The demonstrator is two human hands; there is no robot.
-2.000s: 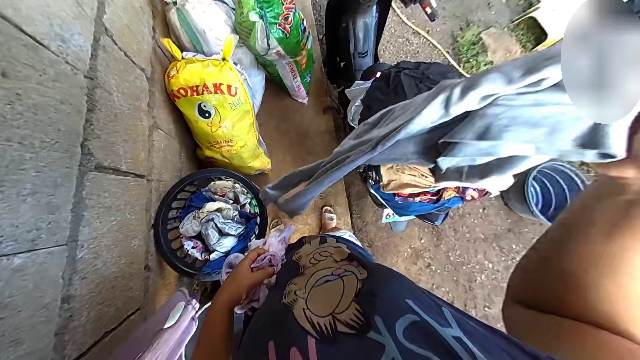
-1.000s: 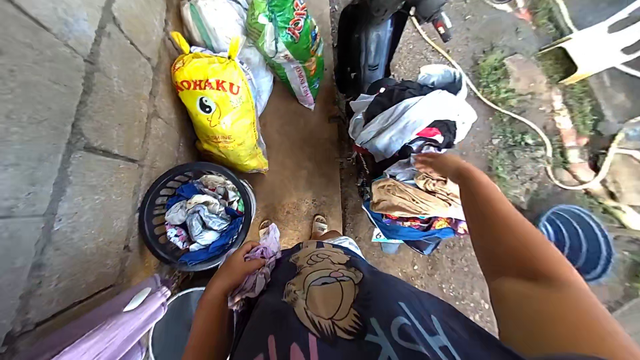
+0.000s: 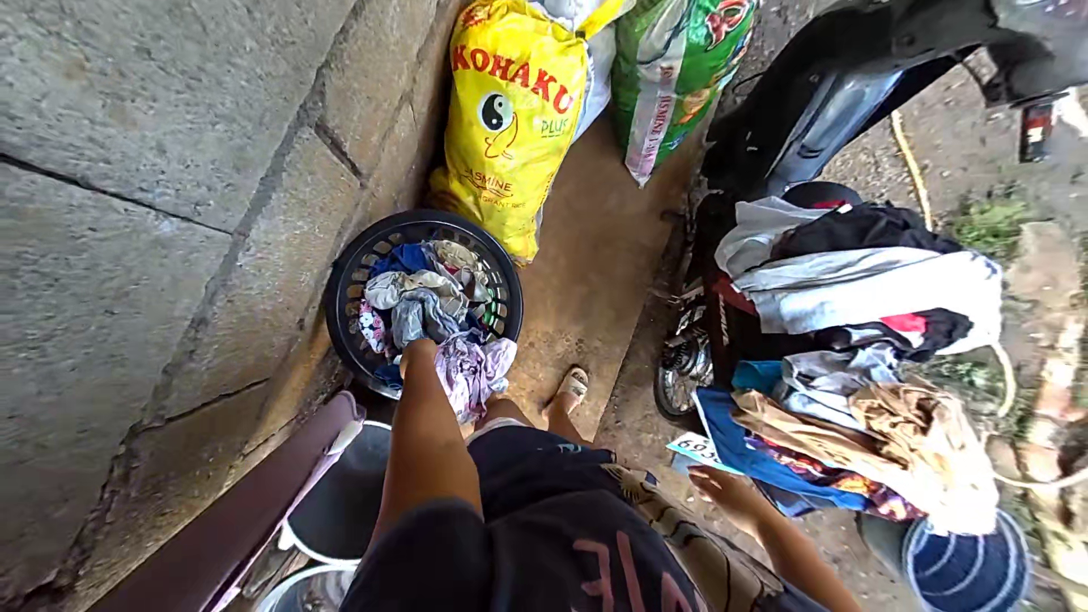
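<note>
A black round laundry basket holds crumpled clothes, a grey-blue cloth among them. My left hand reaches over its near rim at the grey-blue cloth; its fingers are hidden. Beside that wrist, a lilac patterned cloth hangs over the rim. My right hand is low on the right, near the motorcycle's plate, with nothing seen in it. A pile of clothes lies across the motorcycle: a white garment, a tan garment and a blue one.
A yellow rice sack and a green sack stand beyond the basket. The block wall runs along the left. A black motorcycle stands at right, a blue bucket lower right, and a pail below the basket.
My left hand, with the lilac cloth beside it, has moved from my front to the basket. My right hand has left the clothes pile and come down beside it. The view has shifted left.
</note>
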